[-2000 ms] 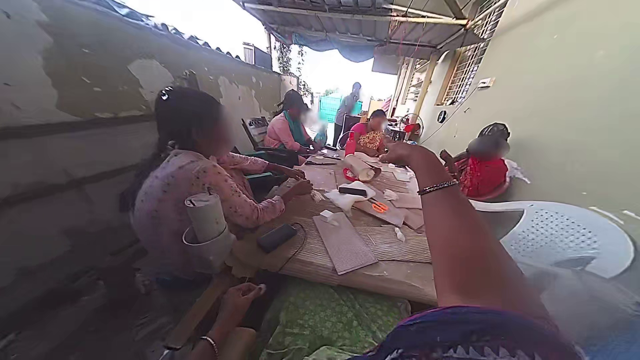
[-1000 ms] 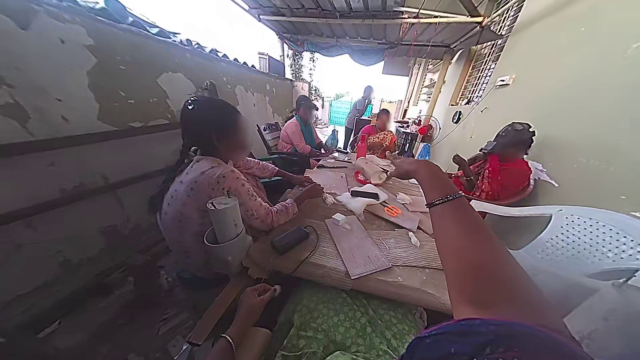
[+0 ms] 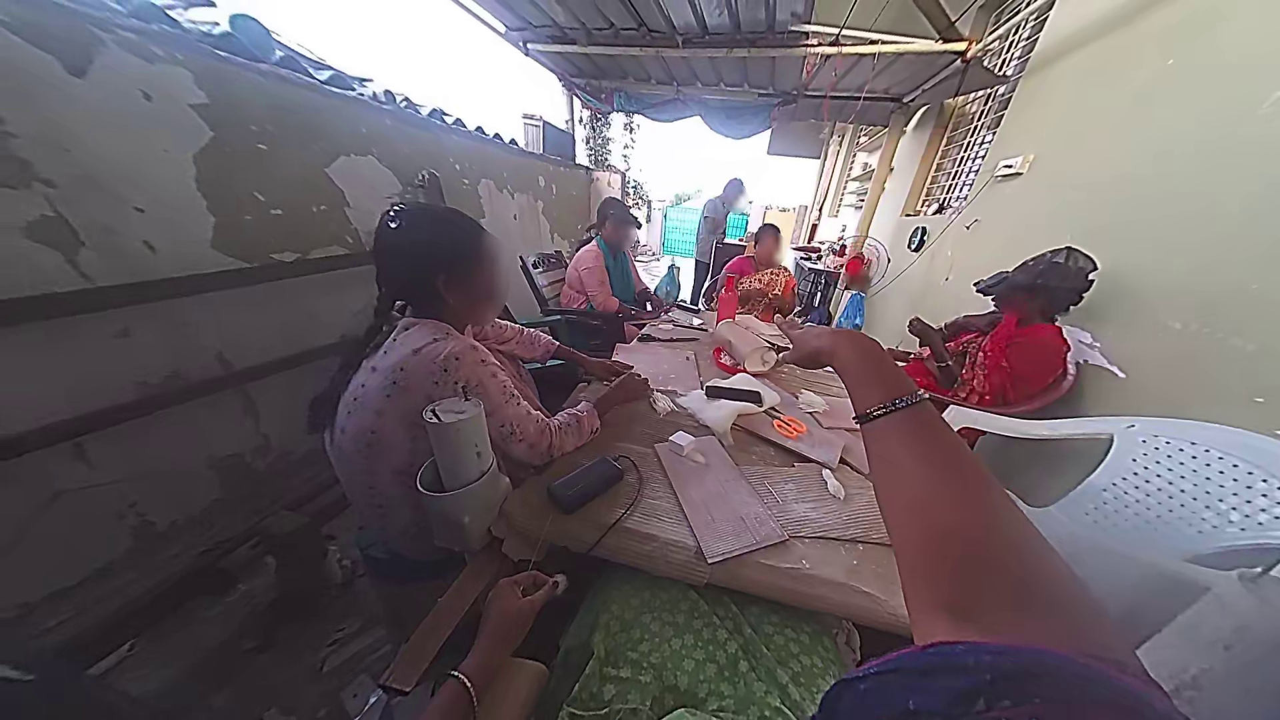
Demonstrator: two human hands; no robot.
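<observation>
My left hand (image 3: 515, 605), low and left of the table's near edge, pinches a small white tuft (image 3: 558, 583). A thin thread rises near it, close to the black case (image 3: 585, 485). Reaching far over the table, my right hand (image 3: 822, 345) is beside the end of a white roll (image 3: 745, 345); its fingertips are too small and blurred to show a grip. The roll lies over a red dish (image 3: 728, 362). Nearer me are white cloth (image 3: 715, 405) with a dark oblong object (image 3: 733, 394) on it, orange-handled scissors (image 3: 789, 427) and a ridged board (image 3: 715, 500).
A co-worker (image 3: 430, 370) sits at the table's left side, hands on the tabletop. Other people are around the far end and right. A white cylinder in a holder (image 3: 460, 480) stands near the left corner. A white plastic chair (image 3: 1150, 480) is at the right.
My right hand has come down from above the white roll to beside its end. My left hand stays low by the table edge. The view has shifted slightly.
</observation>
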